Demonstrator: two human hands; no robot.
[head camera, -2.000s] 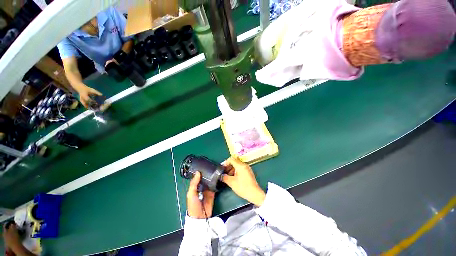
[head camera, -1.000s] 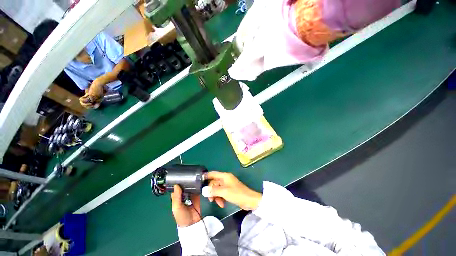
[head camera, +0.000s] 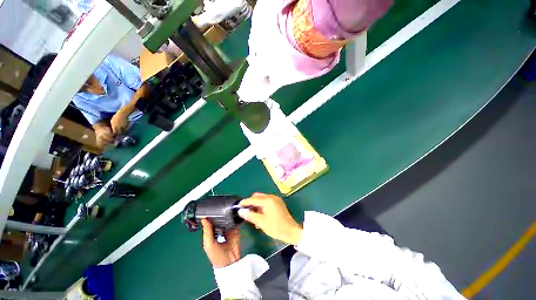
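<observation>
A dark grey cylindrical housing (head camera: 217, 212) lies on its side in my hands above the green bench, with its wire-filled end to the left. My left hand (head camera: 222, 245) holds it from below, thumb on its near side. My right hand (head camera: 270, 218) is at its right end, fingertips pinching a small pale piece against that end. A small light fitting (head camera: 221, 238) hangs under the housing. The press base pad (head camera: 322, 166), yellow-edged with a pink centre, lies beyond my hands, below the green press body (head camera: 254, 116).
The cloth-wrapped press handle (head camera: 317, 29) juts out at the upper right. A white rail (head camera: 232, 164) runs behind the work. A person in a blue shirt (head camera: 109, 88) works across the line beside black housings (head camera: 161, 119). A blue bin (head camera: 99, 282) stands at lower left.
The view has shifted, so the press sits further left. Since the oldest frame the housing has turned roughly level in my hands, and a small pale piece now shows at my right fingertips.
</observation>
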